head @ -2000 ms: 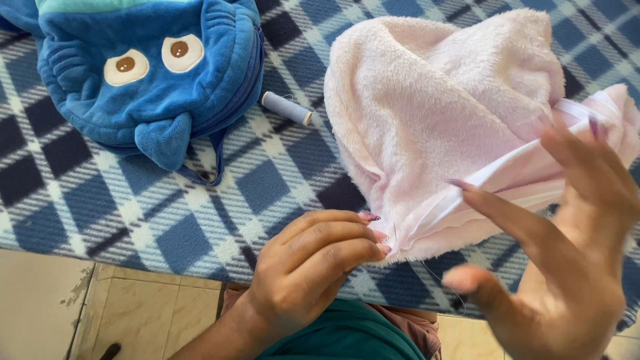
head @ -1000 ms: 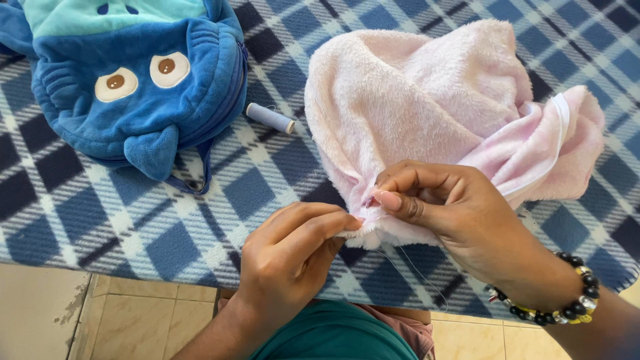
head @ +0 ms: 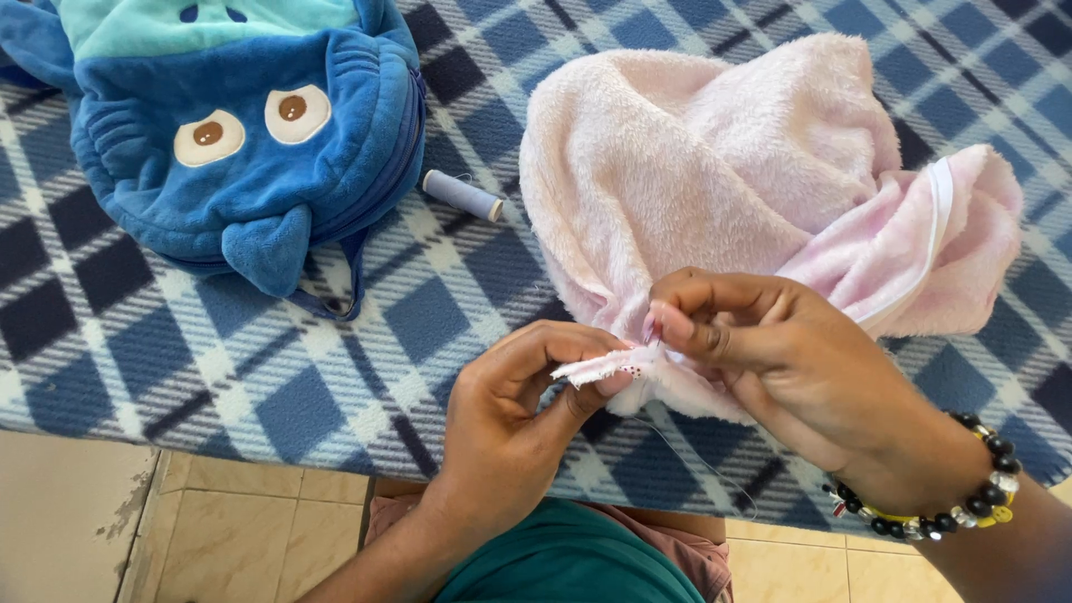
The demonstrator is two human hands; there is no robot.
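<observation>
A pale pink fleece cloth [head: 662, 159] with a white band along one edge lies bunched on a plaid blanket. My left hand [head: 528, 402] pinches its near edge between thumb and fingers, where a frayed white strip stands up. Close on the right, my right hand [head: 779, 360] has thumb and index finger pressed together at the same edge; a needle between them cannot be made out. A thin loose thread [head: 695, 456] trails from the cloth toward the blanket's front edge. A spool of light blue thread [head: 462, 196] lies left of the cloth.
A blue plush backpack [head: 251, 193] with embroidered eyes and a strap lies at the upper left. The blue plaid fleece blanket [head: 352, 360] covers the table, its front edge running just before my lap. Tiled floor [head: 226, 536] shows below.
My right hand, raised and spread off the cloth two seconds ago, came down to its near edge and is now beside my left hand. The frayed edge is now turned up in my left fingers.
</observation>
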